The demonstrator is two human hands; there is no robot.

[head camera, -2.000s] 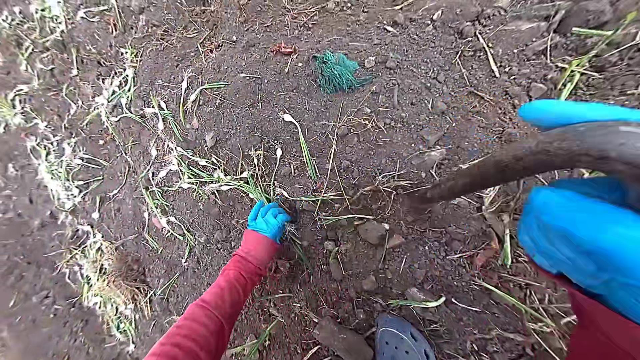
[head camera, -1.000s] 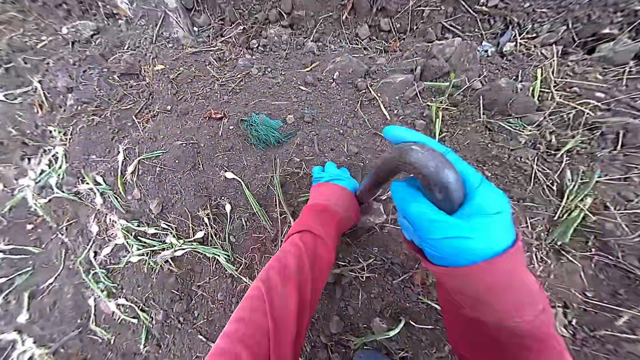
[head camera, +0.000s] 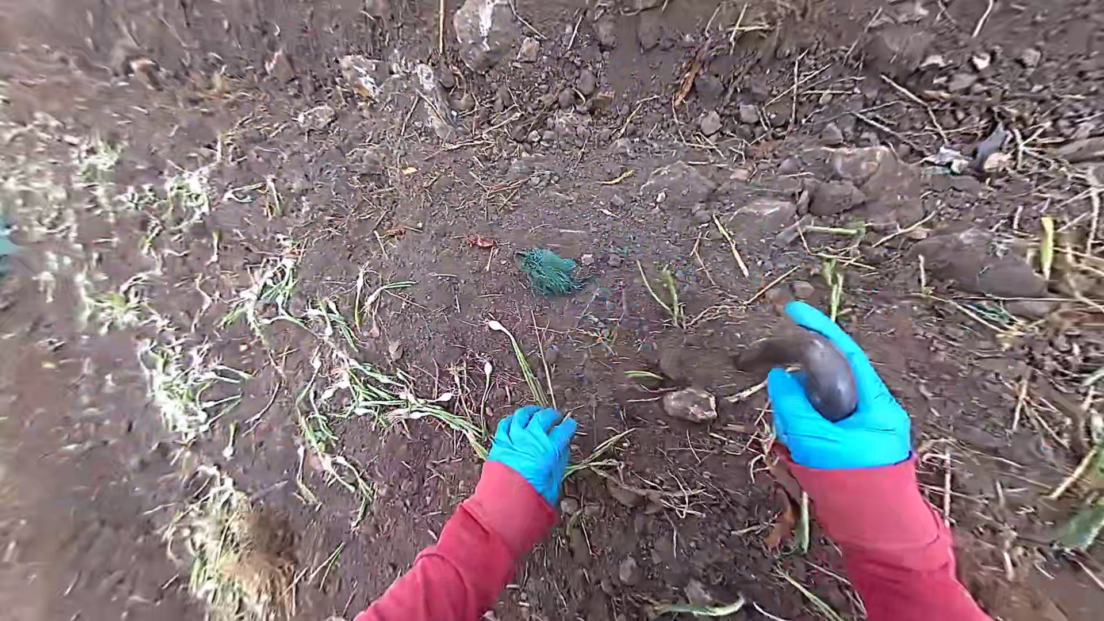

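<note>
My right hand [head camera: 845, 414], in a blue glove, is closed around a dark curved handle [head camera: 830, 379] whose far end points left over the soil. My left hand [head camera: 530, 448], gloved in blue too, rests low on the dirt with bent fingers at a green stem. Whether it grips the stem cannot be told. Small white-bulbed green seedlings [head camera: 379, 401], like young onions, lie loose to its left. One seedling [head camera: 517, 358] lies just above its fingers.
A tangle of green netting [head camera: 549, 271] lies on the soil ahead. A stone [head camera: 690, 404] sits between my hands. Larger rocks [head camera: 979, 263] and dry stalks are at the right. A clump of roots [head camera: 250, 552] is at lower left.
The view has shifted. A second ago my left hand was beside the curved handle; now the two are well apart, with my right hand and the handle farther right.
</note>
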